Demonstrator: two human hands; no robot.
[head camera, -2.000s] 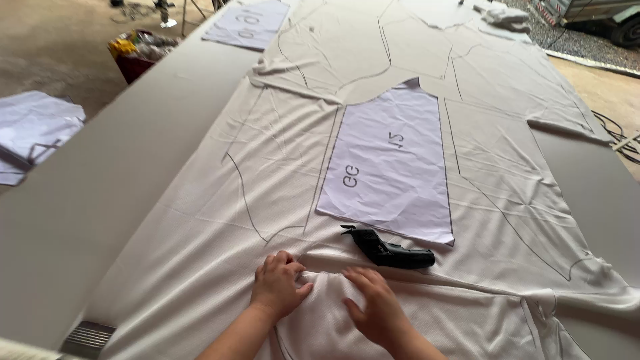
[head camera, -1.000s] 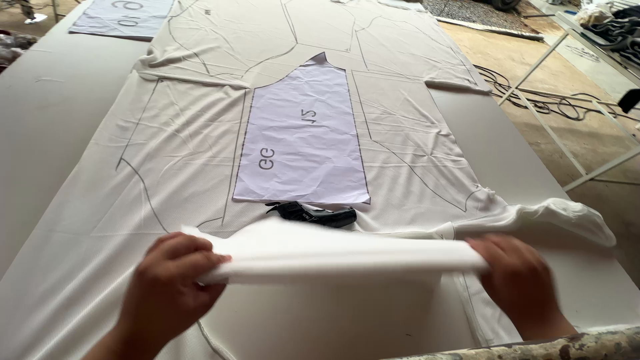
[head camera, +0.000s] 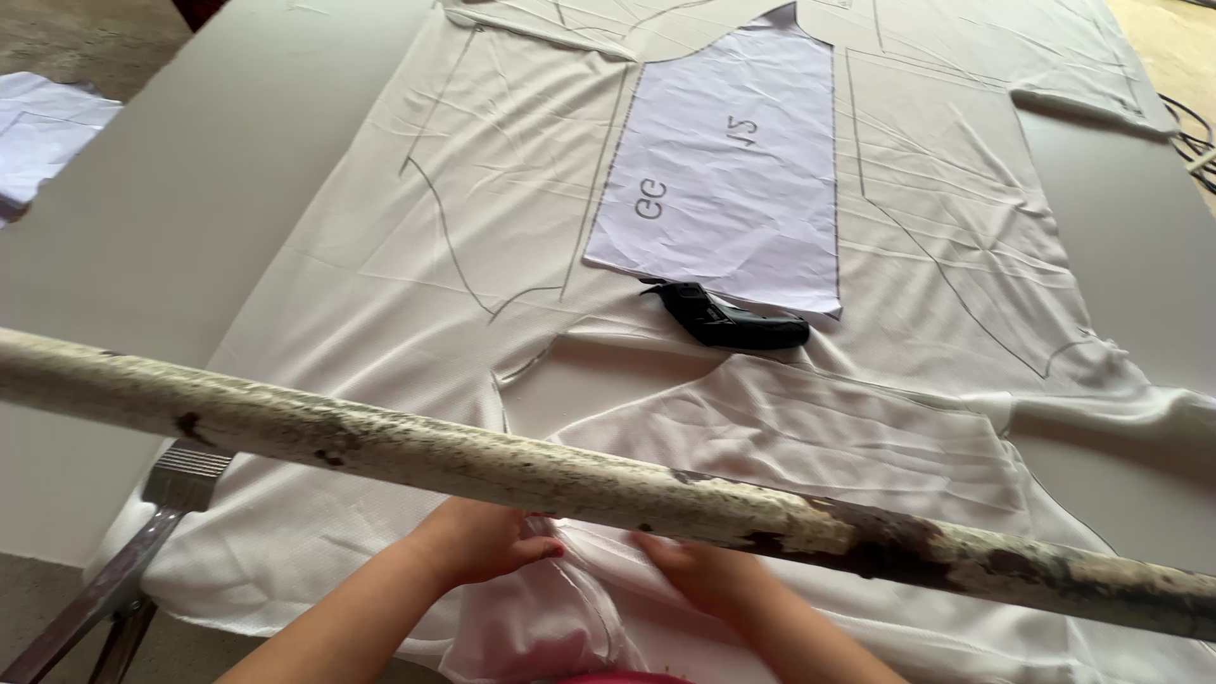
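White fabric (head camera: 361, 332) with pencilled outlines is spread over the table. On it lies a paper pattern piece (head camera: 731, 161) bearing handwritten marks. A black handheld cordless cutter (head camera: 727, 318) rests against the paper's lower edge. Near my body, my left hand (head camera: 494, 541) grips a bunched edge of white fabric, its fingertips partly behind a pole. My right hand (head camera: 698, 570) is just to the right at the same fabric, with most of its fingers hidden under the pole and cloth. Below the cutter, a cut-out opening shows the table surface.
A worn, paint-chipped pole (head camera: 570, 484) crosses the view above my hands. A metal clamp (head camera: 185, 475) sits at the table's left near edge. More paper sheets (head camera: 43, 138) are at the far left, and cables (head camera: 1192, 142) lie on the floor at the right.
One second ago my hands were wide apart, holding a raised fabric strip; now they are close together and low, near my body. The pole has come into view across the table.
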